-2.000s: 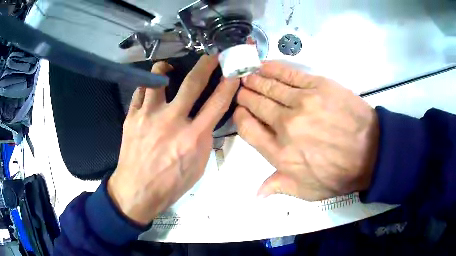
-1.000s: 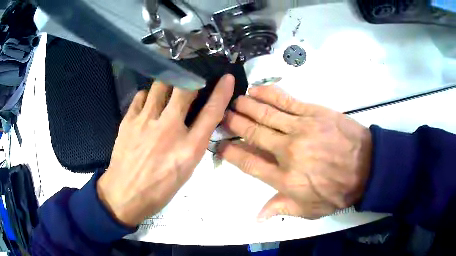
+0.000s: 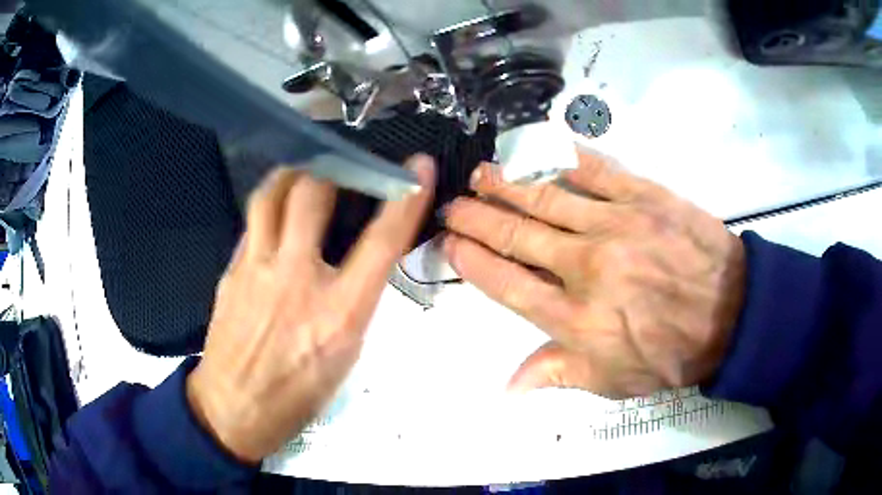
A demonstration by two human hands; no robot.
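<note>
The black mesh back panel (image 3: 150,218) lies on the white table under the sewing machine head (image 3: 232,106). Its rounded part shows at the left, and its right end shows near the machine's metal parts (image 3: 440,95). My left hand (image 3: 290,309) lies over the panel, fingers spread and slightly blurred. My right hand (image 3: 619,280) lies flat, palm down, with its fingertips at the panel's right edge. A small white block (image 3: 535,153) sits just above the right fingers. The needle point is too unclear to tell.
Dark bag pieces (image 3: 39,106) are stacked at the far left. A dark box (image 3: 793,29) is at the top right. A printed ruler scale (image 3: 667,411) runs along the table's front edge. A round dark disc (image 3: 588,115) sits in the machine bed.
My left hand's index finger has drawn back to the left from the panel's right end, baring more mesh. My right hand is slightly further right. The machine's parts appear shifted right in the view.
</note>
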